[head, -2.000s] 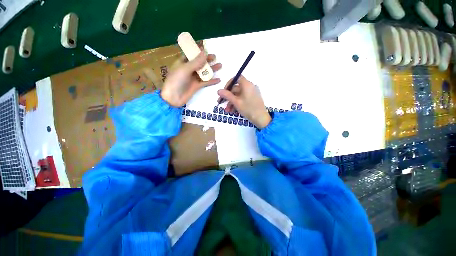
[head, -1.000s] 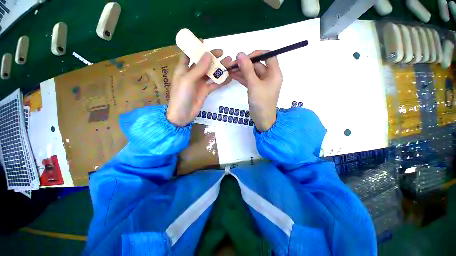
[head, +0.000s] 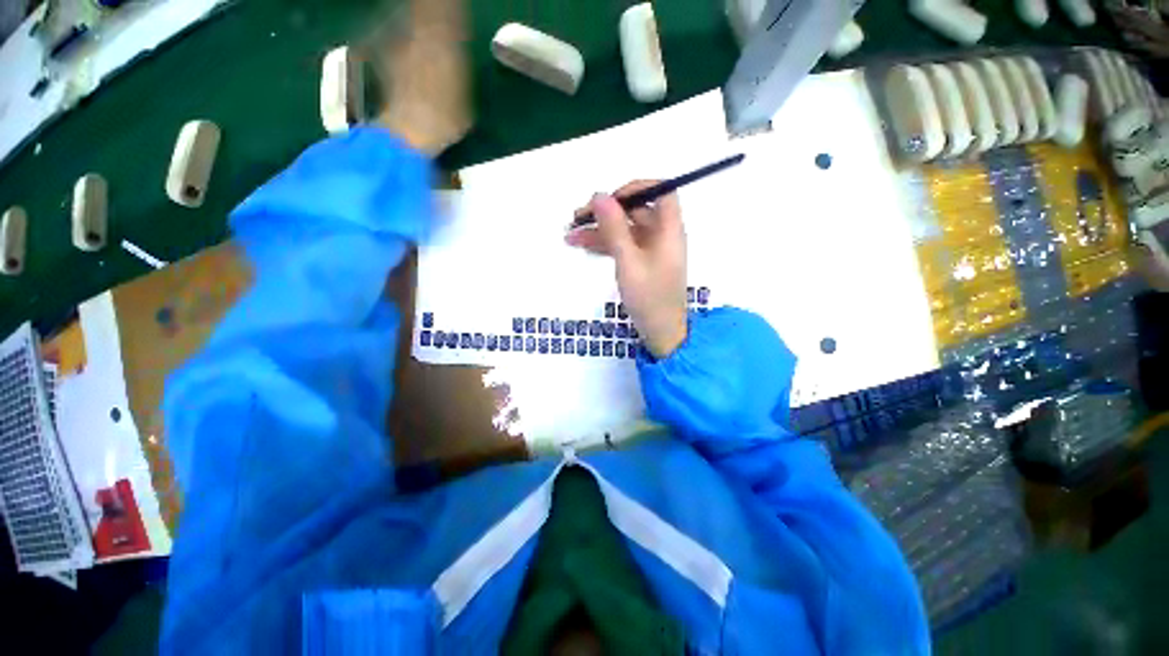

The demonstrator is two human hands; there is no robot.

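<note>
My left hand (head: 423,77) is blurred and stretched out over the green belt, beside a cream-white housing (head: 336,92); whether it holds anything cannot be told. My right hand (head: 650,256) holds a slim black pen-like tool (head: 699,173) above the white sheet, its tip pointing left. The label sheet (head: 449,336), with rows of small dark squares, lies below my right hand, which partly covers it. Other housings lie on the belt, one (head: 538,57) tilted and one (head: 642,54) nearly upright in view.
A grey metal arm (head: 785,58) crosses the belt at the top. Housings stand in a row (head: 970,109) at the right, by yellow sheeting (head: 987,256) under clear plastic. Brown cardboard (head: 192,301), a red item (head: 121,519) and gridded white sheets (head: 39,449) lie left.
My left hand has moved up and left from the sheet to the belt; the labelled housing is no longer seen in it. My right hand has drawn back slightly with the tool. The view has shifted.
</note>
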